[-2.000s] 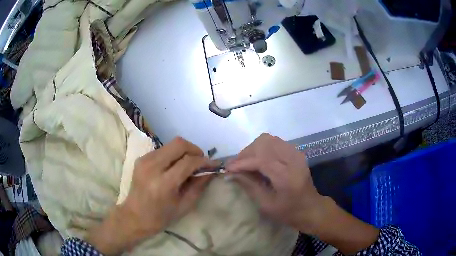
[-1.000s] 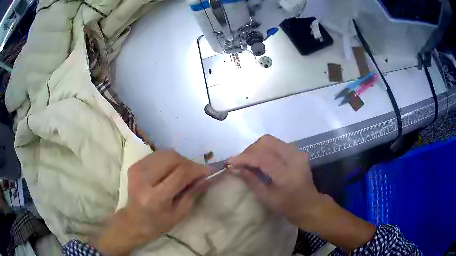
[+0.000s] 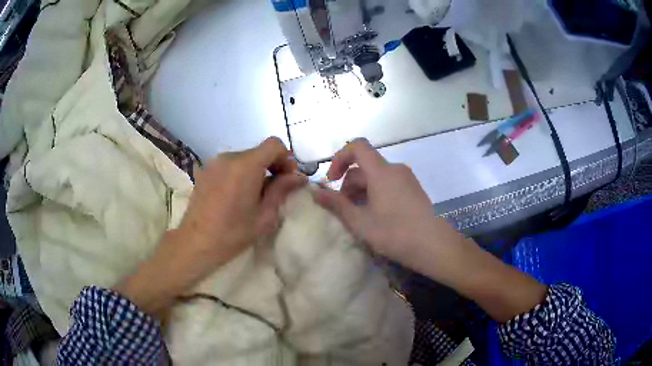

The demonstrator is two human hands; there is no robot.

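Observation:
The cream quilted jacket shell point(image 3: 93, 193) fills the left side and hangs over the front edge between my hands. Plaid lining point(image 3: 161, 137) shows along its inner edge. My left hand point(image 3: 239, 189) pinches the cream cloth between thumb and fingers. My right hand point(image 3: 375, 196) pinches the same cloth just to the right, thumb against it, fingers curled. The pinched spot is partly hidden by the fingers. Both hands are at the table's front edge, in front of the sewing machine point(image 3: 314, 32) and its lit presser foot point(image 3: 333, 78).
Snips with blue and pink handles point(image 3: 511, 131) lie right of the needle among brown patches point(image 3: 477, 106). A black pad point(image 3: 437, 53) lies behind them. Black cords hang over the right side. A grey ruler strip point(image 3: 500, 193) runs along the front edge. A blue crate point(image 3: 586, 279) stands at lower right.
Both hands have moved up towards the machine, raising the cream cloth between them. The thin whitish strip seen between the fingers earlier no longer shows. The shell has shifted slightly left.

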